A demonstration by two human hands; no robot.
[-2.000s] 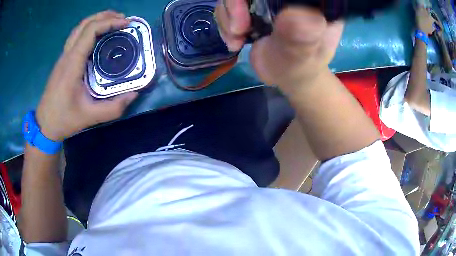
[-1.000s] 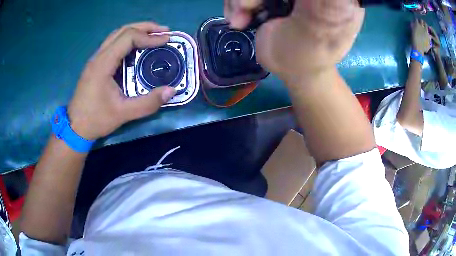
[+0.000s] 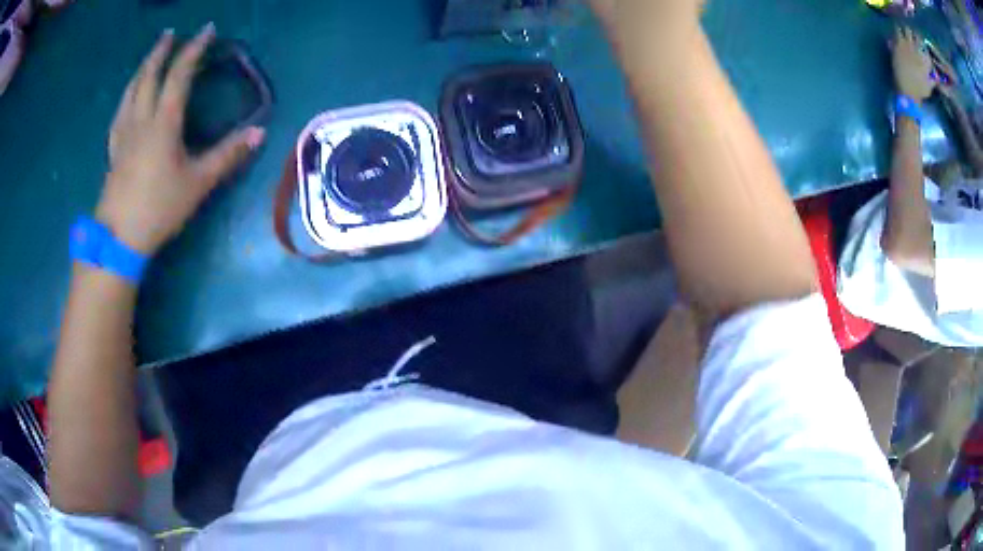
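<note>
A speaker with a white rim point(image 3: 427, 205) and black cone lies face up on the bench, a brown strap at its left. Another speaker with a dark front frame point(image 3: 461, 178) stands against its right side, with a brown strap below. My left hand point(image 3: 162, 156) is spread around a loose dark frame point(image 3: 259, 84) flat on the mat, thumb by its lower right edge; whether it touches is unclear. My right hand point(image 3: 650, 15) is cut off by the top edge, its fingers hidden.
A green mat point(image 3: 356, 48) covers the bench. A dark boxy object point(image 3: 496, 17) stands at the top centre. Pinkish housings point(image 3: 11, 43) show at the top left corner. Another person's arm point(image 3: 912, 172) is at the right, with a red stool point(image 3: 846, 312) below.
My left hand has let go of the white-rimmed speaker and moved left to the loose frame. My right hand has moved up, and the dark tool is out of view.
</note>
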